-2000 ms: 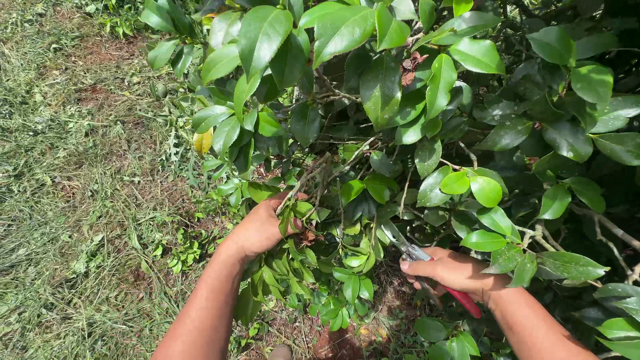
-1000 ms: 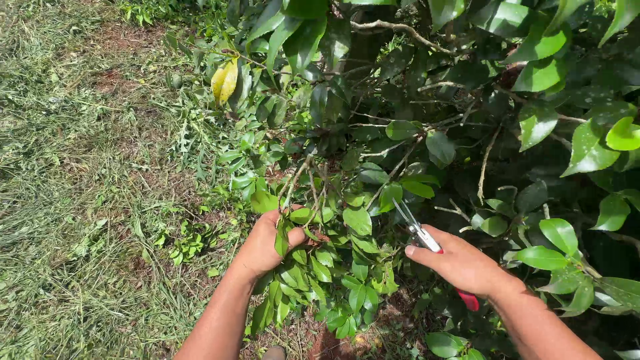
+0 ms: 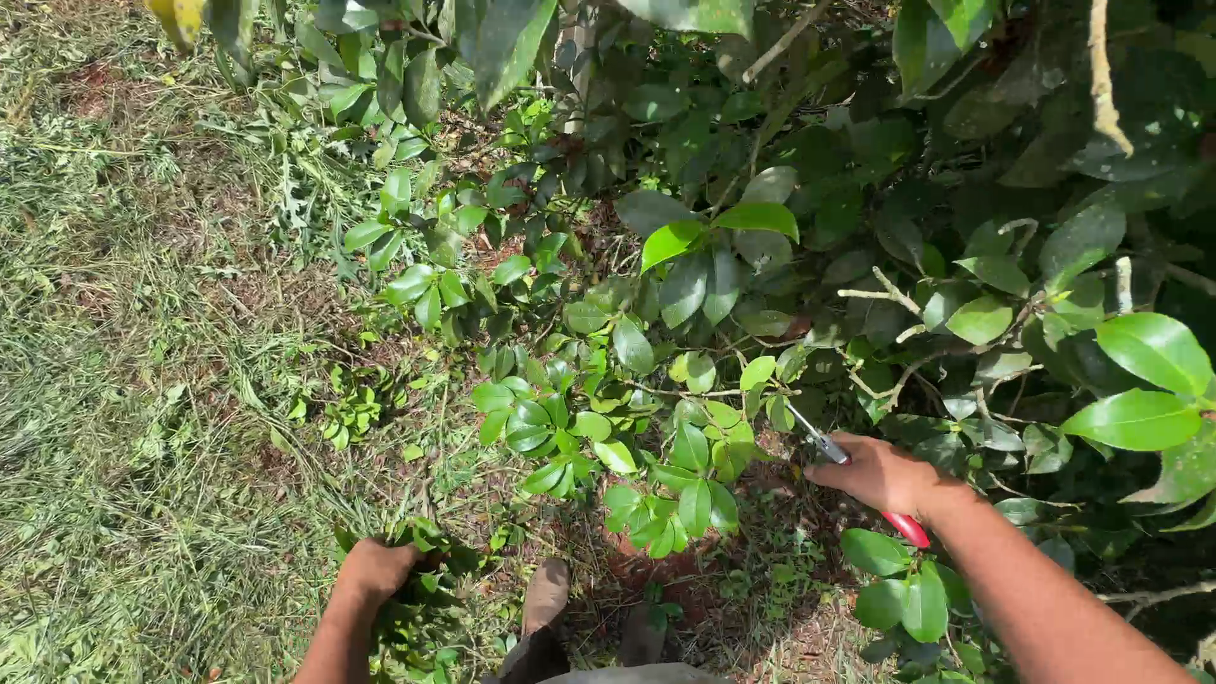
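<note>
My left hand (image 3: 378,568) is closed around a leafy cutting (image 3: 418,608) at the lower left, low over the grass and away from the shrub; its leaves hang below my fist. In my right hand (image 3: 879,475) are red-handled pruning shears (image 3: 819,435), blades pointing up and left. Their tip lies close to the end of a thin bare twig (image 3: 712,390) on the shrub. Glossy green leaves (image 3: 693,503) of a low branch spread between my two hands. Part of the shears' handles is hidden by my right palm.
The dense shrub (image 3: 836,190) fills the top and right, with cut branch stubs (image 3: 883,294) and a bare stem (image 3: 1102,85) sticking out. Mown grass (image 3: 171,380) covers the left. My shoes (image 3: 546,594) stand at the bottom centre. A yellow leaf (image 3: 179,19) hangs top left.
My left hand has left the shrub's branches and moved down and left with a leafy cutting in it. My right hand still holds the shears beside the shrub. The view has shifted.
</note>
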